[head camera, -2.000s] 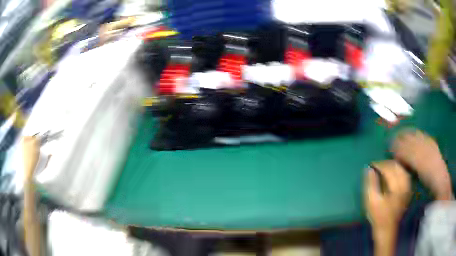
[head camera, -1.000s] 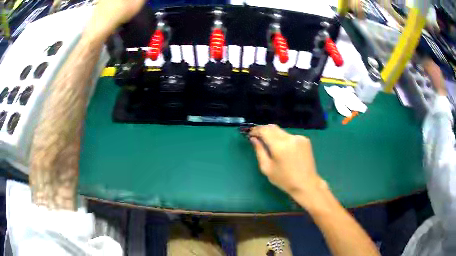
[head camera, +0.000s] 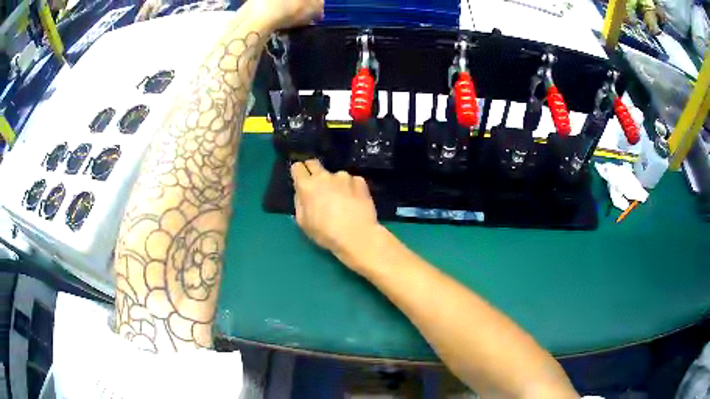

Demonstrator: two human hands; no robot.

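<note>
The black clamping jig (head camera: 514, 212) stands across the mat with red-gripped toggle clamps. My left hand (head camera: 289, 11) is at the top edge, partly cut off, above the leftmost clamp (head camera: 286, 82); no red grip shows there, and I cannot tell whether my fingers hold its lever. My right hand (head camera: 335, 204) is at the front of the leftmost black nest (head camera: 302, 132), index fingertips at its lower edge. Whether a part is between the fingers is hidden. The other red grips (head camera: 363, 93) hang below their pivots, untouched.
White foam trays (head camera: 183, 47) with dark round units (head camera: 106, 162) stand left, partly behind my left forearm. Blue trays (head camera: 393, 12) are behind the jig. A white wipe (head camera: 620, 183), an orange item (head camera: 627, 211), a small bottle (head camera: 652, 160) and a yellow post (head camera: 691, 117) are at right.
The view has shifted left. My right hand has moved left from the jig's front edge to the leftmost nest; the small dark piece at its fingertips no longer shows. My left hand remains near the top edge.
</note>
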